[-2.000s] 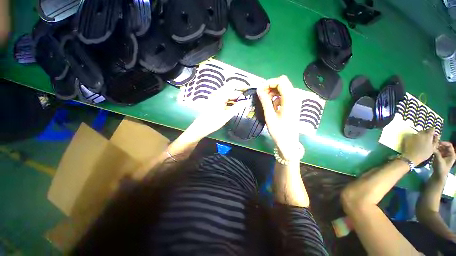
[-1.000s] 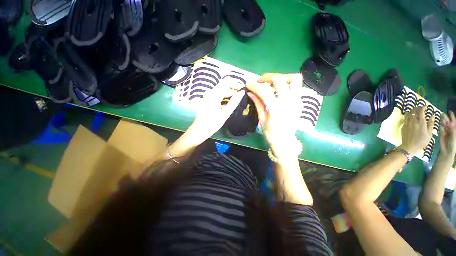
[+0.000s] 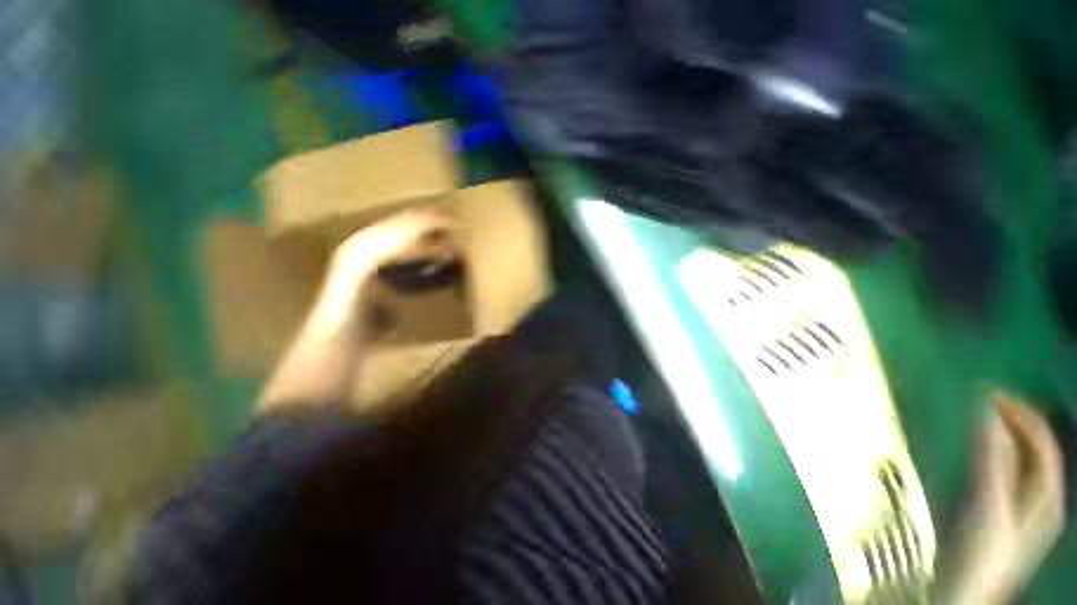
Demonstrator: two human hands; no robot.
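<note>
The frame is strongly blurred. My left hand [image 3: 396,248] is over the open carton, its fingers closed around a dark part [image 3: 419,274] that looks like a black base. My right hand [image 3: 1022,473] is at the right side, beside the pad sheet; its fingers are apart and no held thing shows. The long pale pad sheet [image 3: 815,408] lies along the green table with groups of dark arcs and blank stretches. The pile of black bases [image 3: 768,142] lies beyond it, smeared by blur.
The brown carton [image 3: 508,254] stands on the floor beside the table, flaps open, with dark patches inside. The table's edge [image 3: 679,378] runs diagonally between carton and sheet. Blue material [image 3: 402,97] lies past the carton. My striped clothing fills the lower middle.
The view has swung left towards the carton. My left hand has left the sheet and reached over the carton with the dark part. My right hand is apart from it, at the right.
</note>
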